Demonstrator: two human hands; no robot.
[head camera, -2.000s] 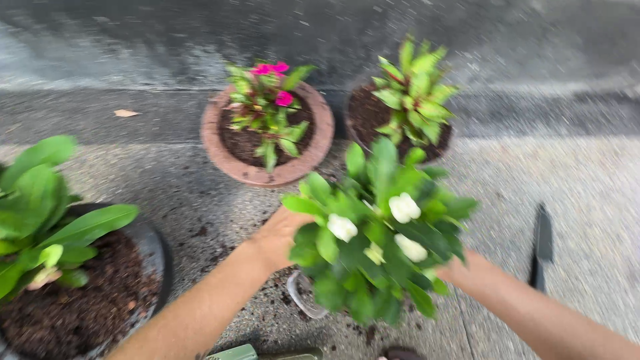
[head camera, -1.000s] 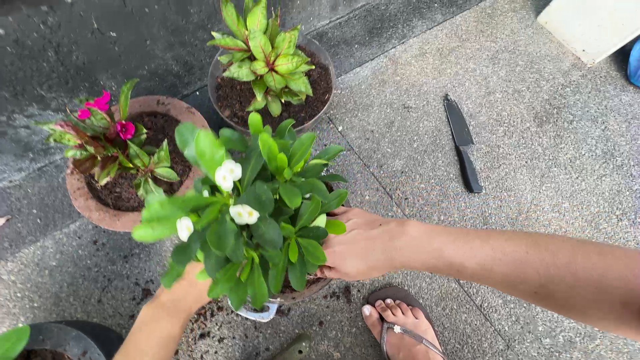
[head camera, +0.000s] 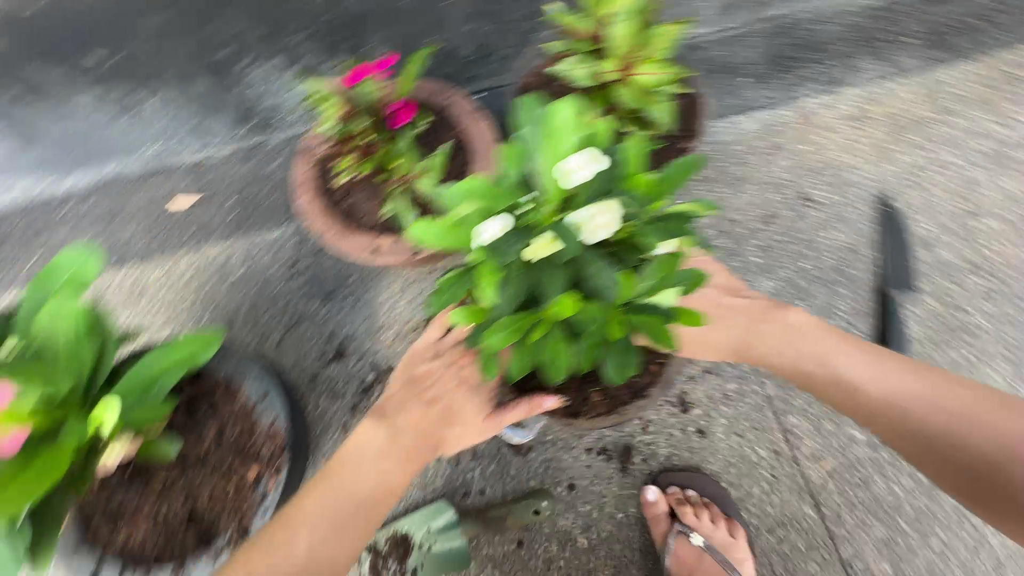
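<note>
A leafy green potted plant with white flowers (head camera: 560, 280) stands in a round pot of dark soil (head camera: 600, 398). My left hand (head camera: 448, 392) is at the pot's left side, its thumb over the rim and its fingers partly under the leaves. On the right, my right hand (head camera: 716, 312) reaches in under the leaves; its fingertips are hidden, so its hold cannot be told. Behind are a plant with magenta flowers in a terracotta-coloured pot (head camera: 352, 240) and a yellow-green plant (head camera: 632, 64) in another pot. The view is blurred.
A large grey pot (head camera: 276, 432) with brown soil and a broad-leaved plant stands at left. A green hand trowel (head camera: 440, 536) lies near the bottom edge, beside a foot in a flip-flop (head camera: 704, 524). A dark knife (head camera: 892, 272) lies on the pavement at right. Soil crumbs are scattered around.
The view has swung left. My left hand, partly hidden by leaves one second ago, now shows its back and thumb at the pot's near left side.
</note>
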